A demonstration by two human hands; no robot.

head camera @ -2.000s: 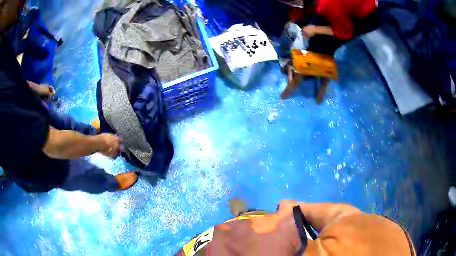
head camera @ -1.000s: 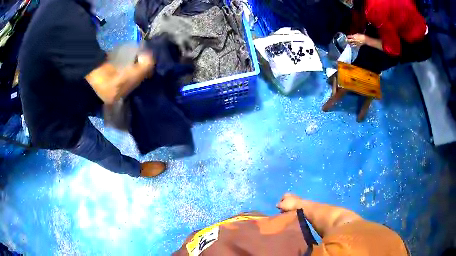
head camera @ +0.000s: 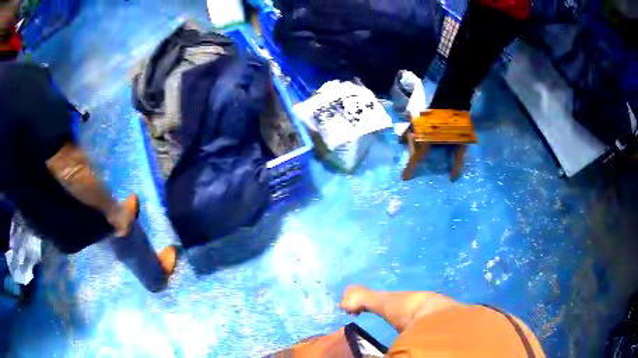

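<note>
My right hand (head camera: 355, 299) is small and blurred at the bottom centre, over the blue floor; its fingers look curled, and I cannot tell whether it holds something. My left hand is not in view. Ahead to the left, a blue plastic crate (head camera: 289, 168) holds grey tweed coats (head camera: 162, 126). A navy coat (head camera: 220, 154) lies over them, and its lower end hangs over the near side of the crate. My hand does not touch the crate or the coats.
A person in dark clothes (head camera: 35, 154) stands left of the crate. A printed white bag (head camera: 346, 115) and a wooden stool (head camera: 444, 128) stand beyond, with a person's dark-clad leg (head camera: 465, 63) behind the stool. Dark garments (head camera: 357, 35) are heaped at the back.
The navy coat, earlier in the other person's hands, now lies over the crate, and that person's hand is lowered. The person in red has risen from the stool. The view has shifted.
</note>
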